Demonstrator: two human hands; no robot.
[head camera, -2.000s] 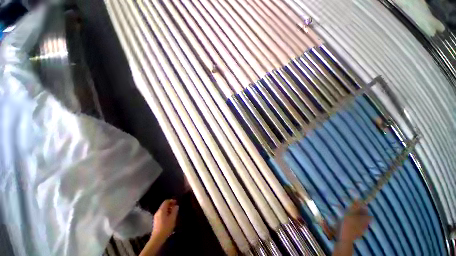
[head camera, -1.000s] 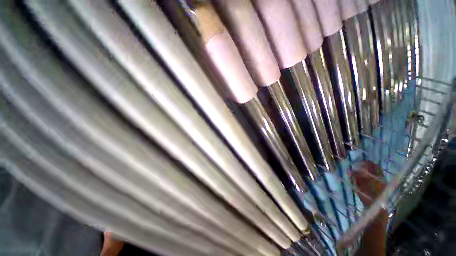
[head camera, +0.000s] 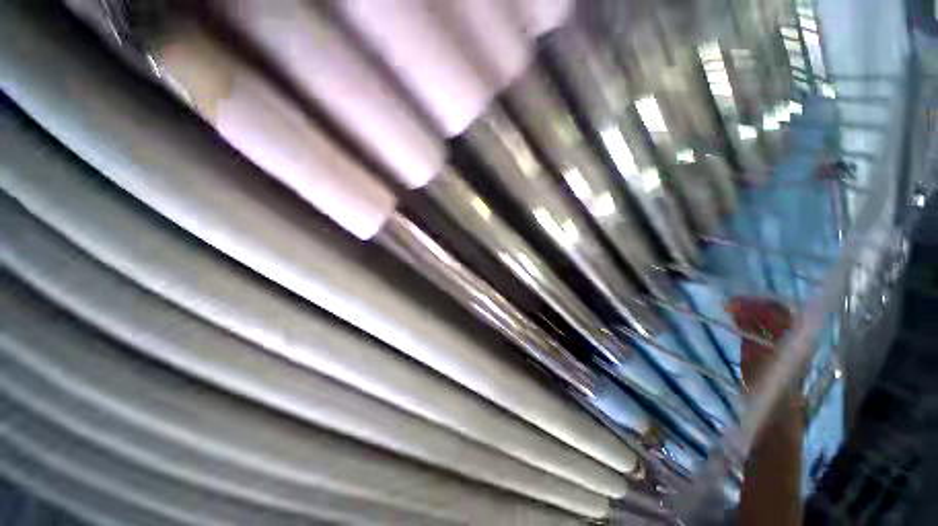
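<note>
My right hand (head camera: 759, 324) is blurred at the lower right, over the blue sheet (head camera: 684, 339), with its forearm running down to the bottom edge. The metal frame (head camera: 797, 360), a thin grey bar with thin wires, crosses in front of my forearm, closer to the camera than the blue sheet. Whether my fingers hold the frame or the sheet cannot be told. My left hand is not in view.
Bare shiny metal bars (head camera: 561, 221) run between the blue sheet and the pink covering (head camera: 298, 154). White-grey covered bars (head camera: 309, 298) fill the left and bottom. A dark area (head camera: 895, 431) lies at the lower right.
The view has swung and come closer to the bars. The frame, flat on the blue sheet two seconds ago, now stands raised towards the camera. My left hand has left the picture.
</note>
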